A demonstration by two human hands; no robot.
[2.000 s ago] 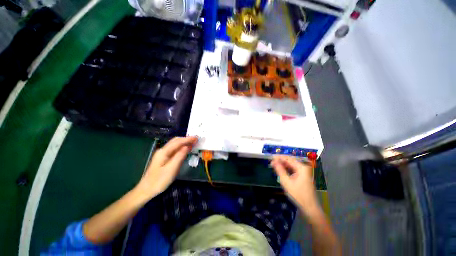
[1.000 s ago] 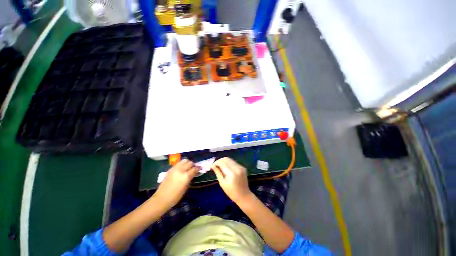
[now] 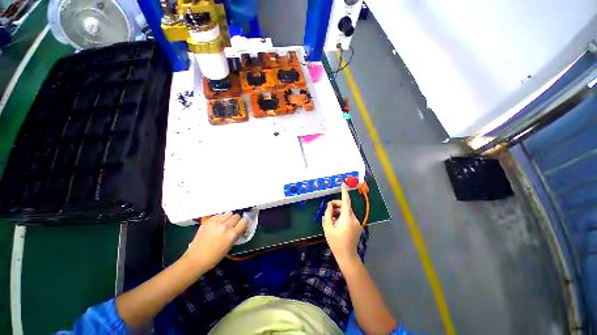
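My left hand (image 3: 217, 239) is at the front left edge of the white machine base (image 3: 222, 163), its fingers closed on a small crumpled white piece (image 3: 249, 226). My right hand (image 3: 342, 228) is at the front right, index finger extended to the blue button strip (image 3: 322, 185) by the red knob (image 3: 352, 182); whether it touches is unclear. The other fingers are curled and seem empty. Orange nests (image 3: 268, 103) with black parts sit on the fixture plate (image 3: 314, 121). The dispensing head's white cylinder (image 3: 213, 65) stands over the left nests.
Black stacked blister trays (image 3: 85, 137) lie left of the machine, with a white fan (image 3: 91, 25) behind them. Blue uprights (image 3: 319, 29) rise at the back. An orange cable (image 3: 365, 206) hangs at the front right corner. A black crate-like object (image 3: 478, 178) is on the floor at right.
Both hands were together at the white piece one second ago. My right hand has moved right and up to the buttons; my left hand keeps the white piece. The view has shifted.
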